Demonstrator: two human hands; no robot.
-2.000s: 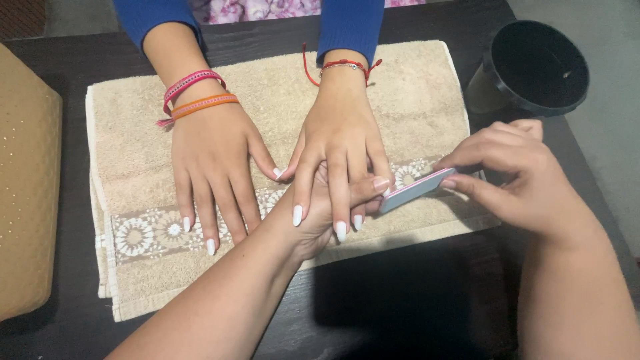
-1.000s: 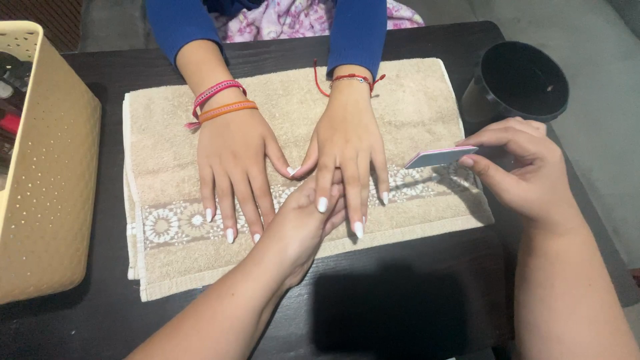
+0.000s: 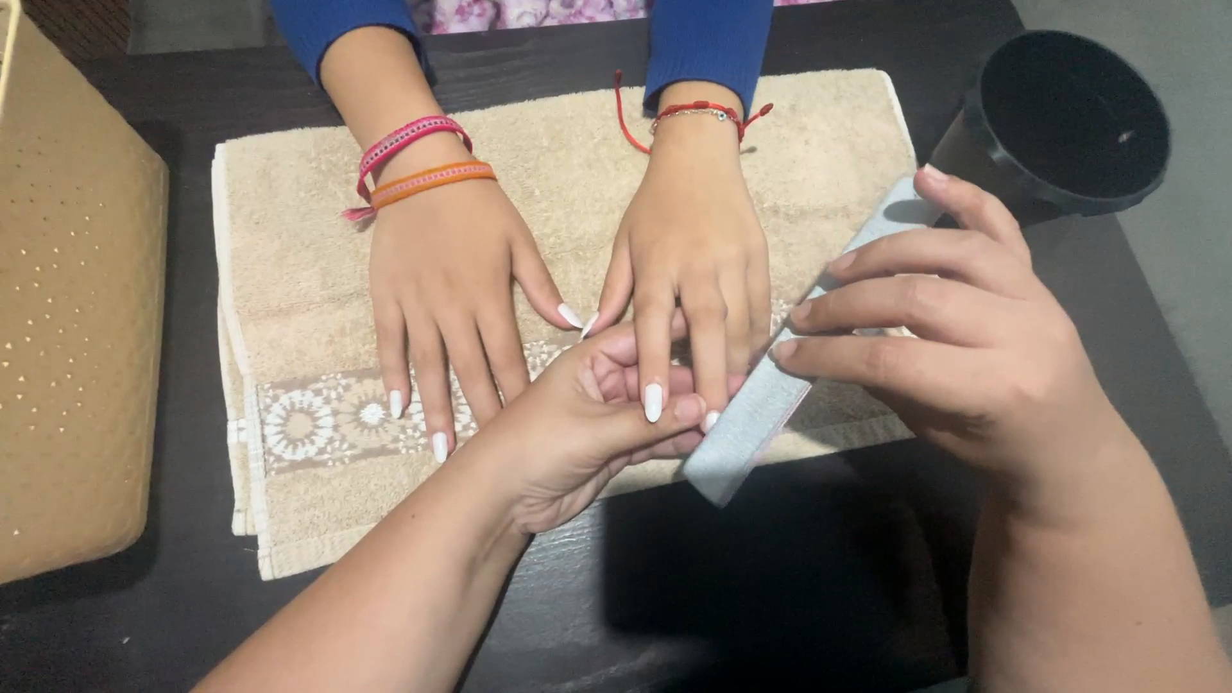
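Note:
My left hand (image 3: pixel 587 423) grips a finger of another person's hand (image 3: pixel 693 241), its thumb near the white-painted fingertip. In my right hand (image 3: pixel 943 318) is a grey nail file (image 3: pixel 756 419), slanting down to the left, its lower end beside that fingertip; whether they touch I cannot tell. The person's other hand (image 3: pixel 448 279) lies palm down with fingers spread, wearing a pink bracelet (image 3: pixel 414 140) and an orange bracelet (image 3: pixel 433 181). A red cord bracelet (image 3: pixel 701 108) and a thin chain circle the wrist of the held hand. Both rest over a beige towel (image 3: pixel 318 241).
The folded towel with a flowered band lies on a dark wooden table (image 3: pixel 539 616). A tan perforated plastic basket (image 3: pixel 77 318) stands at the left. At the upper right is a dark round container (image 3: pixel 1068 115). Blue sleeves (image 3: pixel 707 43) reach in from the top.
The nail file has swung from a flatter position above the towel to a steep slant beside the held fingertip. My right hand has turned, its fingers now spread along the file.

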